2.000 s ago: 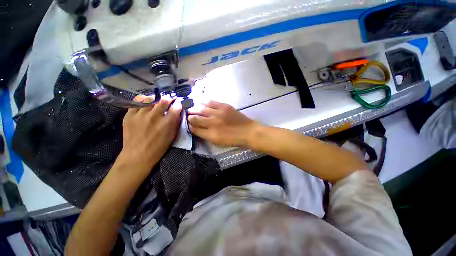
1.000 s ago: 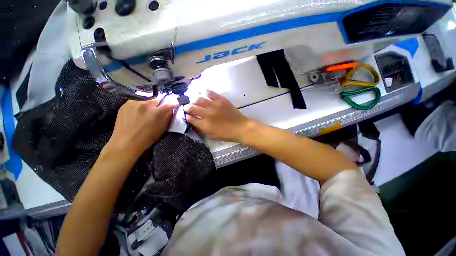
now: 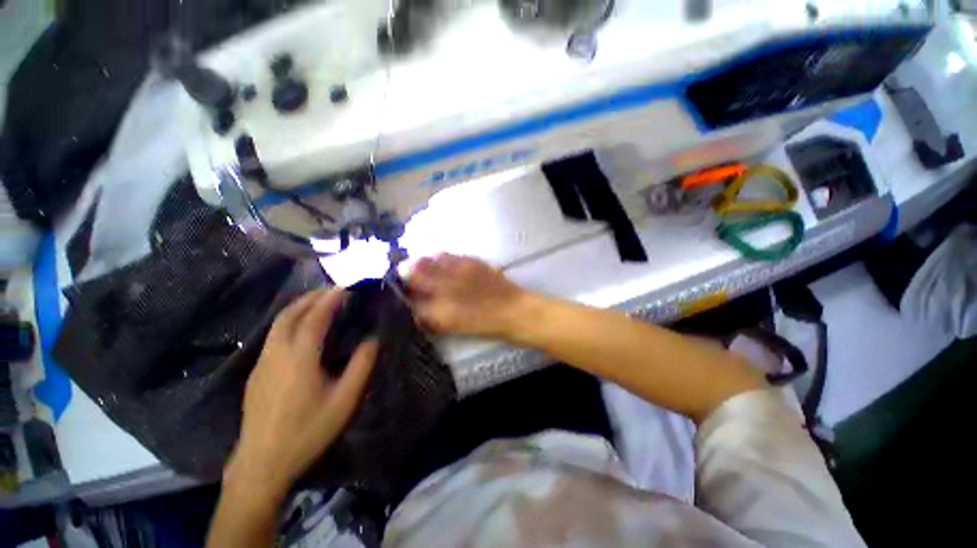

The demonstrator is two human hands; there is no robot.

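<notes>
The dark woven fabric [image 3: 182, 353] lies in a bulky heap left of and below the needle area. The presser foot [image 3: 375, 233] sits under the lit end of the white sewing machine [image 3: 514, 102]; glare hides the needle and the sewn spot. My left hand [image 3: 305, 375] lies on the fabric below the foot, fingers spread, slightly blurred. My right hand [image 3: 455, 291] is just right of and below the foot, its fingertips closed on the fabric edge.
Black fabric strips [image 3: 595, 203] lie on the machine bed [image 3: 514, 225]. To their right are a metal tool with an orange part [image 3: 712, 176], a yellow loop [image 3: 766, 188] and a green loop [image 3: 761, 236]. A black control panel [image 3: 809, 75] is at upper right.
My left hand has moved down from the foot and its fingers have spread. The pale fabric patch by my fingertips no longer shows; dark fabric is there. The whole view has shifted and blurred.
</notes>
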